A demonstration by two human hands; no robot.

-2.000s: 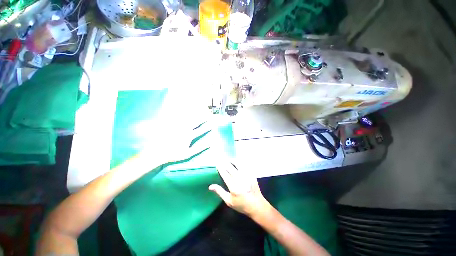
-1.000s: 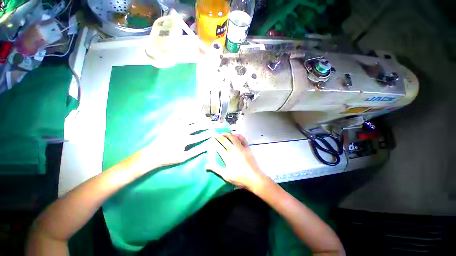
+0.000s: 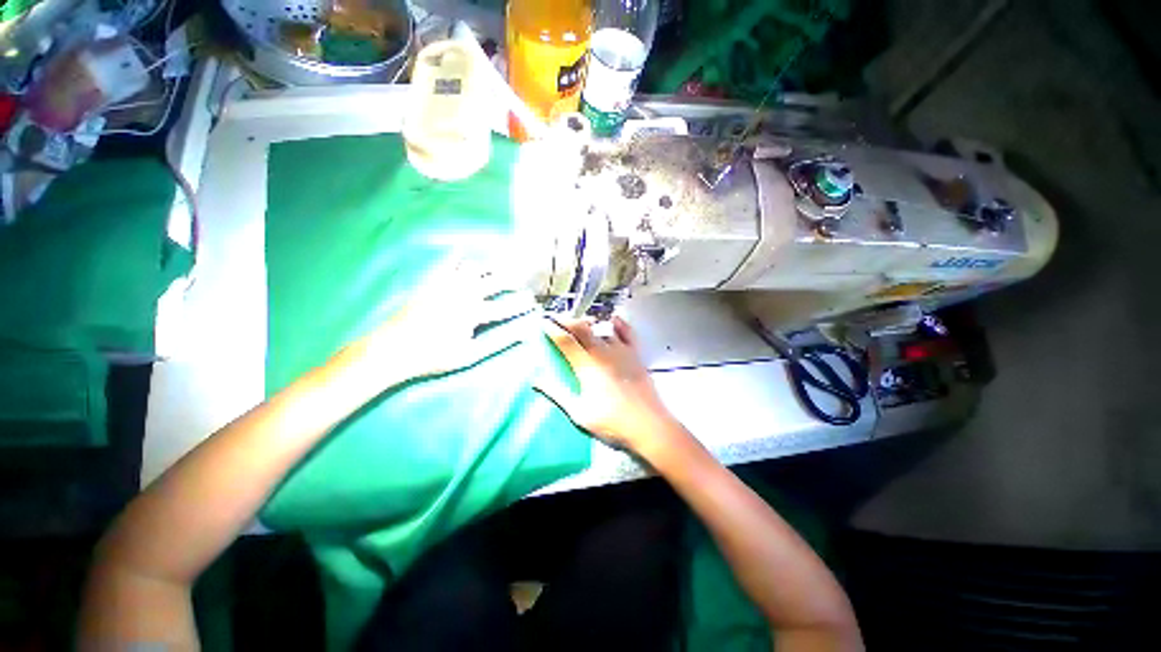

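Note:
A large green fabric panel (image 3: pixel 344 242) lies on the white machine table, its lower part hanging over the front edge. Lamp glare whitens its middle. My left hand (image 3: pixel 478 325) lies flat on the panel, left of the presser foot (image 3: pixel 579 303), fingers pointing right; glare blurs it. My right hand (image 3: pixel 605 382) rests on the panel's right edge just below the presser foot, fingertips close to it. Neither hand visibly grasps the cloth. The sewing machine head (image 3: pixel 815 229) extends to the right. The needle cannot be made out.
Black-handled scissors (image 3: pixel 830 382) lie under the machine arm. An orange drink bottle (image 3: pixel 548 64), a clear bottle (image 3: pixel 614 70) and a pale lamp-lit object (image 3: pixel 446 115) stand at the back, near a metal strainer (image 3: pixel 318 38). Folded green pieces (image 3: pixel 89 268) lie at left.
The panel has moved away from me, its far edge now reaching the pale object. My right hand has moved up to the presser foot. My left hand has shifted slightly and stays on the cloth.

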